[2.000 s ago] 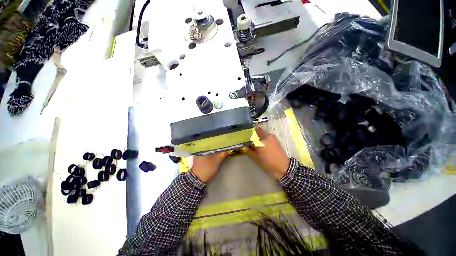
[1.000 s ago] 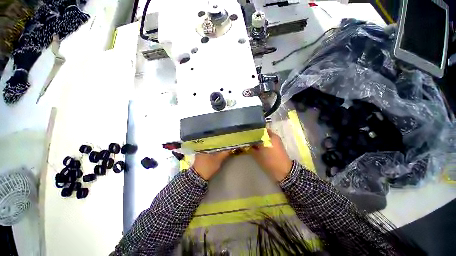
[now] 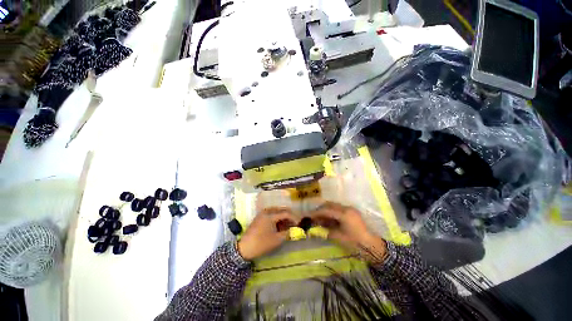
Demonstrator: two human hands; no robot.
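A small black loop (image 3: 305, 224) is held between the fingertips of both my hands, over the bed plate (image 3: 276, 202) just in front of the sewing machine head (image 3: 285, 150). My left hand (image 3: 266, 232) grips its left side and my right hand (image 3: 348, 227) its right side. Yellow finger pieces (image 3: 307, 233) show at the fingertips of both hands. The orange-yellow work clamp (image 3: 305, 191) lies under the head's front edge, beyond my fingers. The fingers partly cover the loop.
Black rings (image 3: 113, 219) lie scattered on the white table at left, some near the metal side plate (image 3: 174, 251). A clear plastic bag (image 3: 433, 113) with black pieces is at right. A control panel (image 3: 507, 47) stands beyond it. A white basket (image 3: 28, 251) is at the left edge.
Both hands have come back from under the head toward me, and the held black loop and the work clamp now show. An extra black piece shows by the side plate. The view has shifted.
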